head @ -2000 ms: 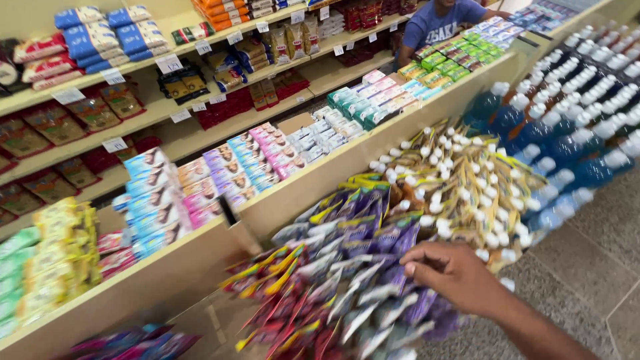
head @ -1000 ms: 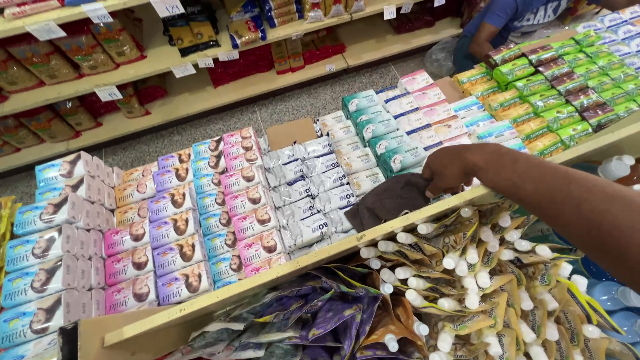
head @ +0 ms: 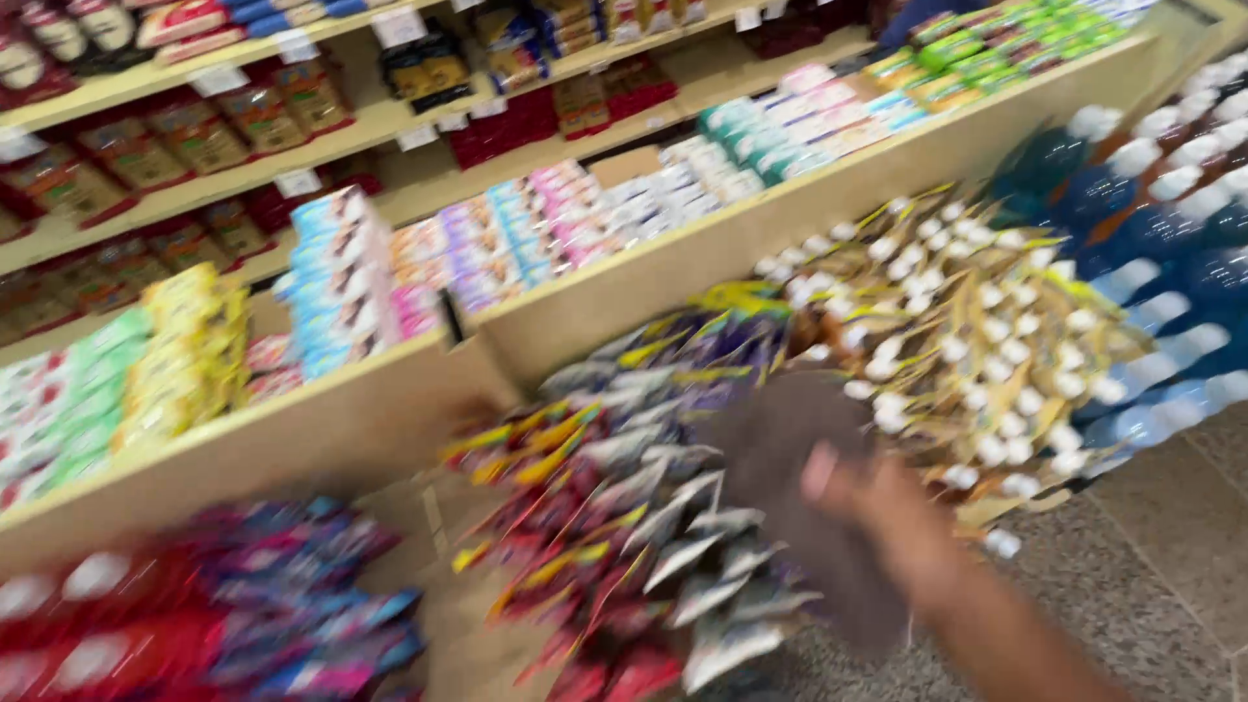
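Note:
My right hand (head: 877, 507) grips a dark grey-brown, flat, oblong cloth item (head: 809, 458), possibly a cap, with the thumb on its near face. The item is blurred by motion. It hangs over purple, silver and red refill pouches (head: 624, 487) standing in rows. Right beside it are golden-brown pouches with white spout caps (head: 975, 322). Behind the hand, a cream wooden divider (head: 682, 234) separates the pouches from stacked, wrapped soap bars (head: 526, 229). My left hand is not in view.
Blue bottles with white caps (head: 1170, 234) stand at the right. Red bottles (head: 107, 614) and blue-purple pouches (head: 302, 595) fill the lower left. Shelves (head: 214, 175) of packaged food run behind. Speckled floor tiles (head: 1102, 575) show at lower right. Part of a person in blue (head: 912, 19) is at the top.
My right hand has moved with the dark item from above the soap bars and divider to over the pouches on the near side. The view has swung widely.

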